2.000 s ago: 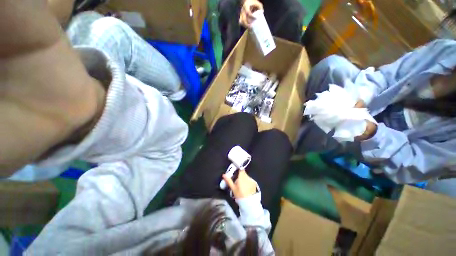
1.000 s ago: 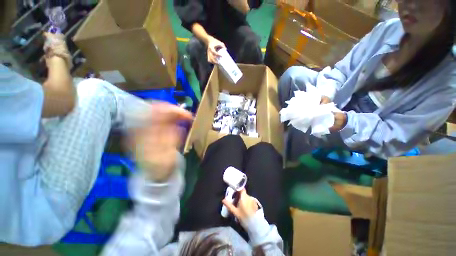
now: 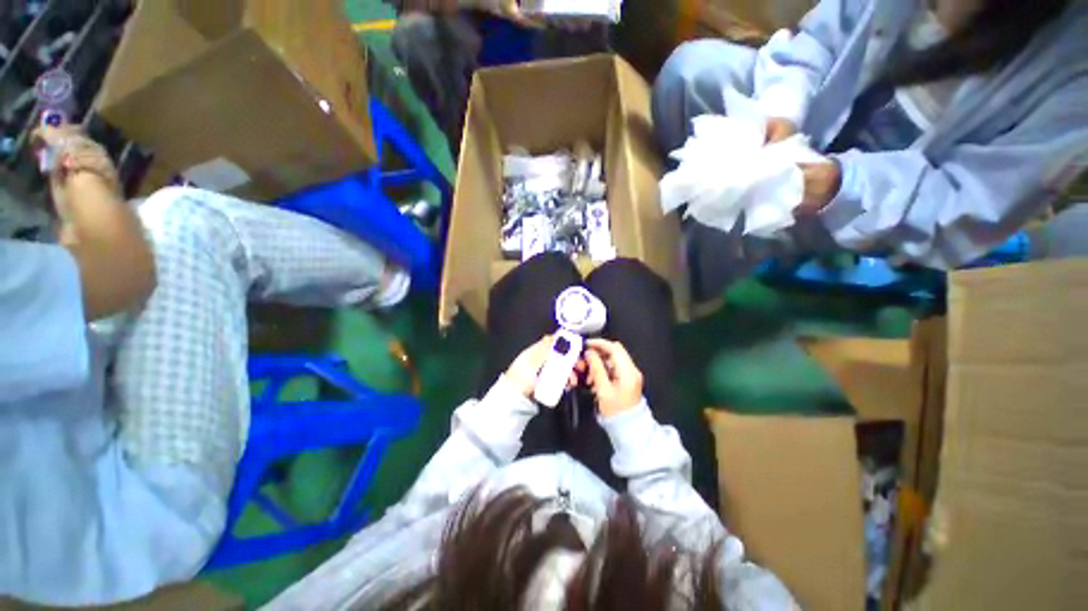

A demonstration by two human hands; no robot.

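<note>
A white handheld mini fan (image 3: 579, 310) is upright over my black-trousered lap, its round grille facing me and a dark square on its handle. My left hand (image 3: 525, 368) holds the handle from the left side. My right hand (image 3: 616, 377) is at the right side of the handle, fingertips close together at its edge; whether they pinch a strap or the handle is too small to tell. A dark thin thing hangs below the handle. The open middle carton (image 3: 468, 257) stands at my knees with a jumble of small white and silver packs (image 3: 555, 205).
A neighbour at right holds a white fanned bundle (image 3: 742, 173). A neighbour at left holds a lilac fan (image 3: 54, 90) beside a brown carton (image 3: 245, 113). A blue stool (image 3: 322, 424) stands at left. Open cartons (image 3: 787, 495) stand at lower right. A person sits opposite.
My left hand has come down from the left to the fan. The fan has turned its grille towards me. The view has tilted, and the person opposite is now mostly cut off.
</note>
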